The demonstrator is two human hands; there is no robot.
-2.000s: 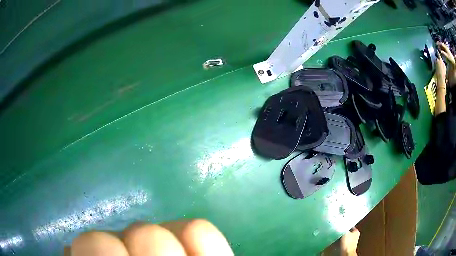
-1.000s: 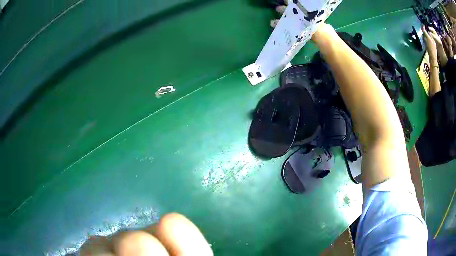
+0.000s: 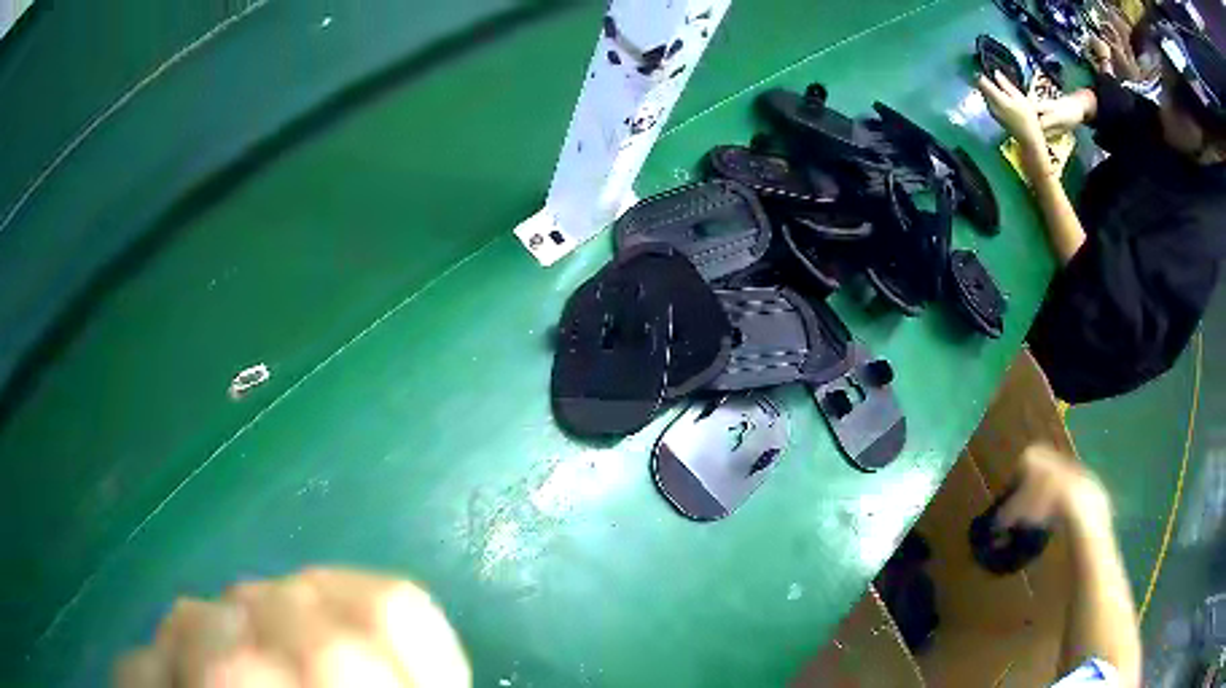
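My right hand [image 3: 1055, 495] is over the open cardboard box [image 3: 1029, 417] at the lower right, its fingers on a small black part [image 3: 1008, 538]; both are blurred. My left hand [image 3: 303, 632] is a blurred, curled fist at the lower left, cut off by the bottom edge; its palm is hidden. On the green work surface, a black rounded pad [image 3: 625, 343] overlaps ribbed black plates [image 3: 692, 231]. A grey-faced plate [image 3: 722, 454] and a narrow plate with black lugs [image 3: 863, 414] lie in front of them.
A pale scratched metal post [image 3: 605, 141] stands behind the plates. A tangled pile of black parts [image 3: 874, 202] lies right of it. Another person in black [image 3: 1129, 255] works at the upper right beside a yellow card [image 3: 1042, 159]. More black parts [image 3: 909, 591] are in the box.
My right arm, reaching past the post a second ago, is now over the box with a black part. My left hand remains low at the left. The view has shifted, moving the post and pile leftward.
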